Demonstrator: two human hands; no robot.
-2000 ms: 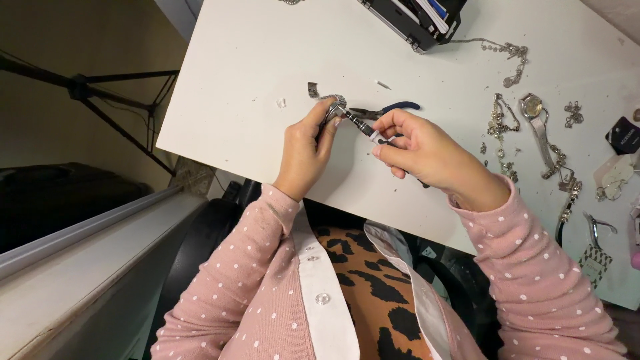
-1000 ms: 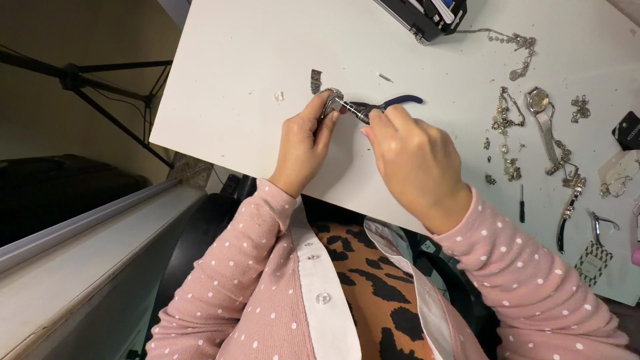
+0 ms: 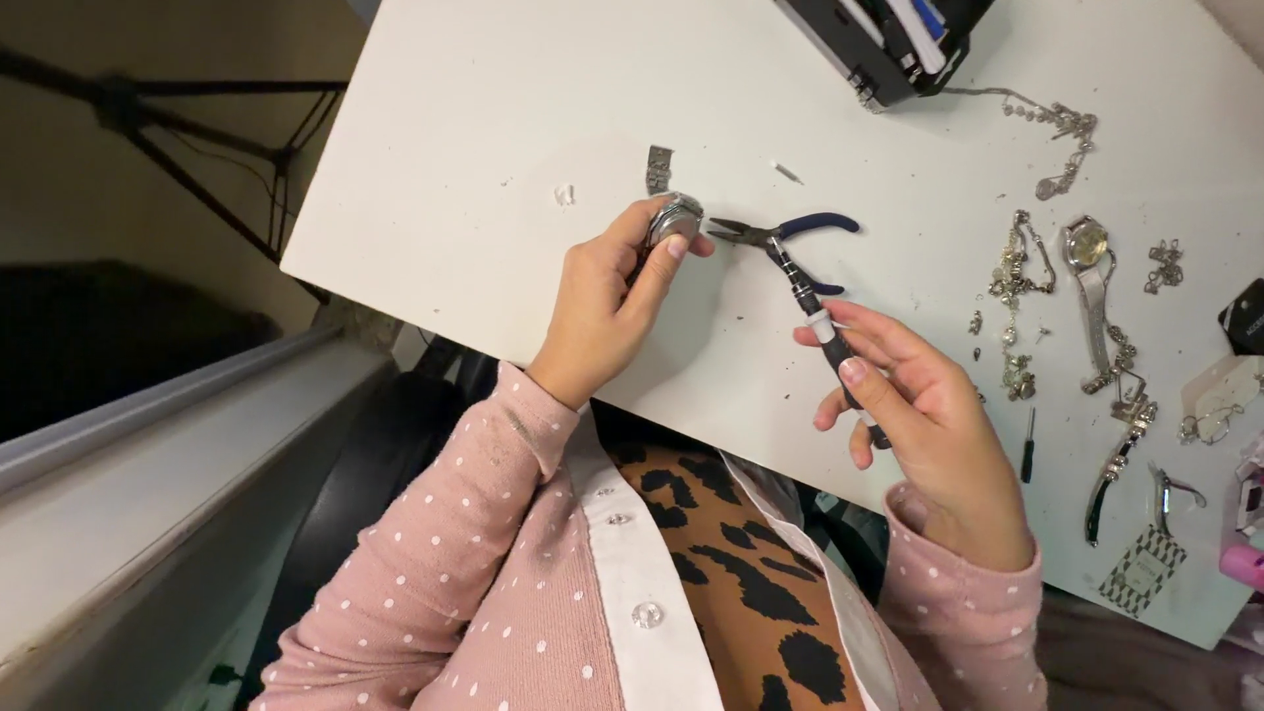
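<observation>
My left hand [image 3: 614,291] holds a round silver wristwatch [image 3: 676,219] between thumb and fingers, its metal case tilted up. Part of a metal link band [image 3: 659,170] lies on the table just beyond it; whether it joins the watch cannot be told. In my right hand [image 3: 913,395] is a precision screwdriver [image 3: 832,346] with a dark handle and a light collar, its shaft pointing up and left. The screwdriver's end passes over pliers with dark blue handles [image 3: 820,223], which lie on the table between my hands. The screwdriver is apart from the watch.
A black tool case [image 3: 889,79] stands at the far edge. On the right lie another wristwatch [image 3: 1086,242], chains and bracelets [image 3: 1017,267], a small screwdriver [image 3: 1029,444], nippers [image 3: 1165,494] and a patterned card [image 3: 1143,571]. A small bit [image 3: 787,173] lies beyond the pliers.
My right hand has drawn back from the watch toward the lower right with the screwdriver, uncovering the pliers. My left hand still holds the watch, whose round case now shows more fully.
</observation>
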